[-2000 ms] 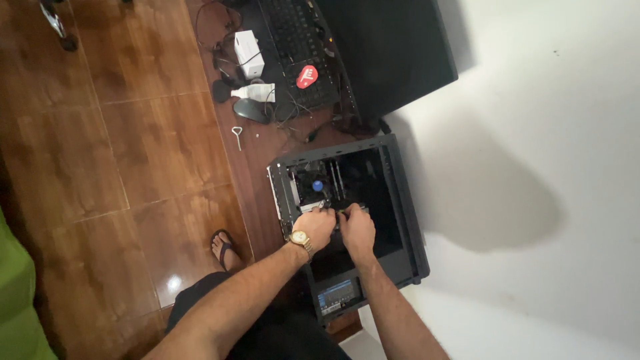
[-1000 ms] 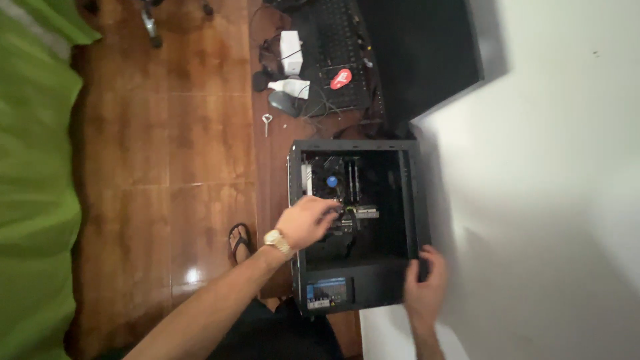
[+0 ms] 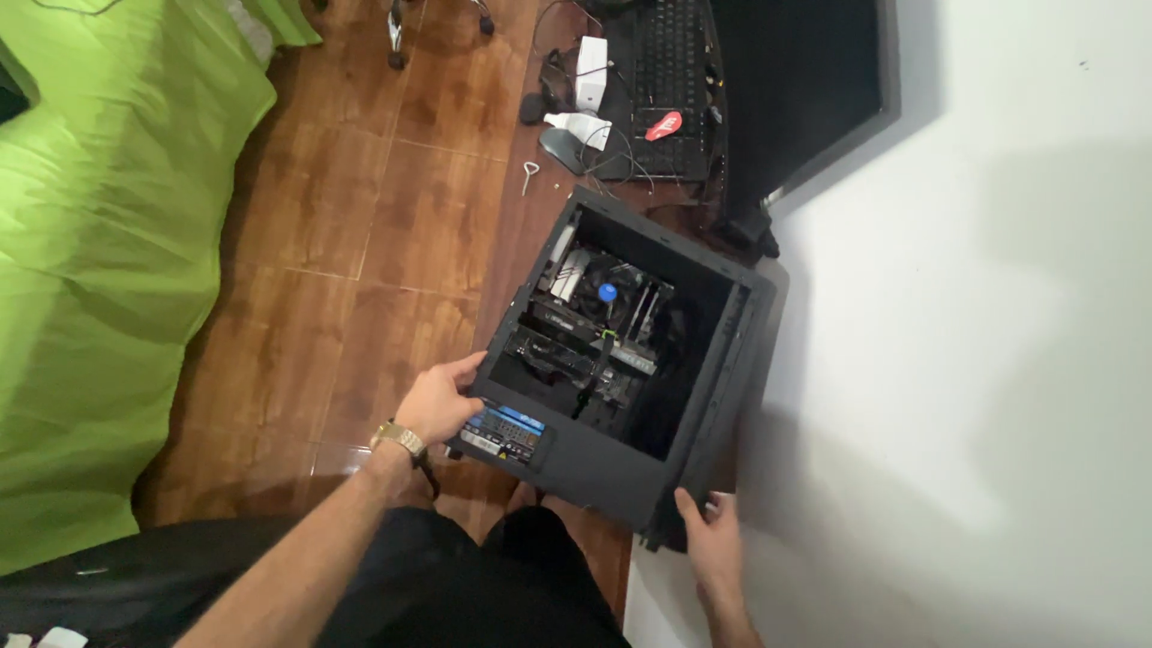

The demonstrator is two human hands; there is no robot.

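A black computer case (image 3: 594,450) lies at an angle on the brown desk, its side uncovered. Inside show a round fan cooler with a blue centre (image 3: 607,292), memory modules (image 3: 643,310) and a graphics card (image 3: 576,333) with a cable at it. A labelled power supply (image 3: 502,432) is visible in the lower left corner. My left hand (image 3: 441,400), with a gold watch on the wrist, grips the case's left edge near that corner. My right hand (image 3: 715,535) holds the bottom right corner; some of its fingers are hidden.
Beyond the case are a black keyboard (image 3: 668,72) bearing a red item (image 3: 664,126), a mouse (image 3: 562,148), a white box (image 3: 591,74), loose cables and a small metal key-like tool (image 3: 530,177). A monitor (image 3: 801,81) stands at the right, beside the white wall (image 3: 990,315).
The case has turned from nearly square to tilted. My left hand has moved from inside it to its left edge. My right hand, inside it two seconds ago, now holds its corner.
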